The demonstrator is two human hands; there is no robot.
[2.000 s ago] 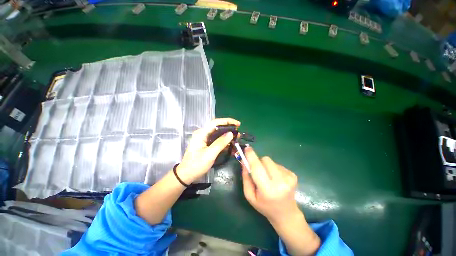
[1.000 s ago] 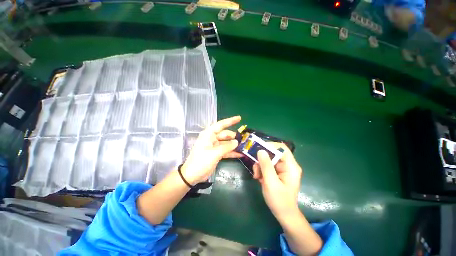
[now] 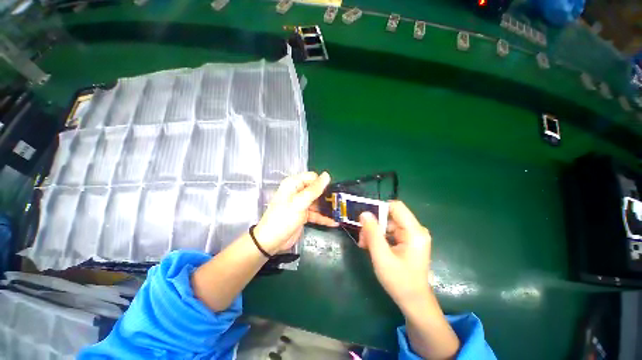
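A small LCD module [image 3: 360,209] with a white border, dark screen and orange flex at its left end lies over a black phone housing [image 3: 384,184] in front of me. The housing's open frame end shows beyond the module. My right hand [image 3: 398,246] grips the module's right end, thumb on the screen. My left hand [image 3: 292,211] is at the flex end, fingers around the left end of the parts; what its fingertips touch is partly hidden.
A translucent foam sheet [image 3: 169,162] covers a tray at left. A housing with screen [image 3: 551,129] lies at far right. Framed parts [image 3: 312,43] lie beyond the sheet. A black bin [image 3: 598,218] stands at the right edge. Metal clips [image 3: 463,40] line the far side.
The module has turned from edge-on to face up over the housing, then levelled out. The housing's open end now shows more. The far housing and clips have shifted right in view.
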